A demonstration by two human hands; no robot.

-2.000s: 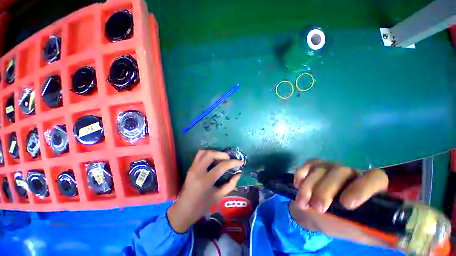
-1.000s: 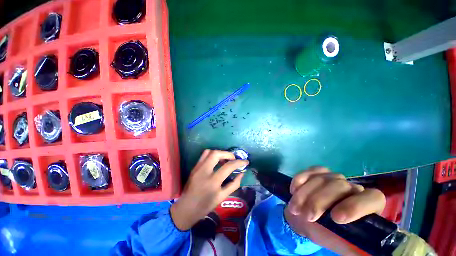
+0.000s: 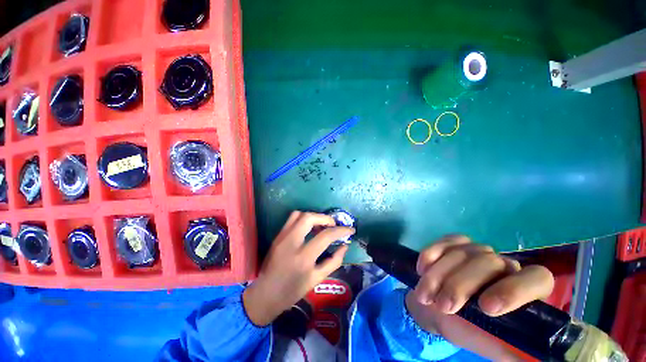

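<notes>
My left hand (image 3: 296, 263) holds a round, dark and silvery watch head (image 3: 342, 225) by its edges, near the front edge of the green mat. My right hand (image 3: 482, 277) is wrapped around a black electric screwdriver (image 3: 397, 262) with tan tape at its rear end. Its thin bit points left at the watch head's edge; whether the tip touches is too small to tell. Tiny dark screws (image 3: 312, 168) lie scattered beside a blue plastic stick (image 3: 313, 150) on the mat.
A red compartment tray (image 3: 237, 141) with round units stands at the left. Two yellow rings (image 3: 418, 131) and a green roll (image 3: 453, 80) with a white ring end are on the mat (image 3: 538, 155). A grey metal post (image 3: 609, 59) stands at the upper right.
Since two seconds ago, the view has shifted, and the screwdriver's front end has come down and closer to the watch head. Over the last second, the hands have hardly moved.
</notes>
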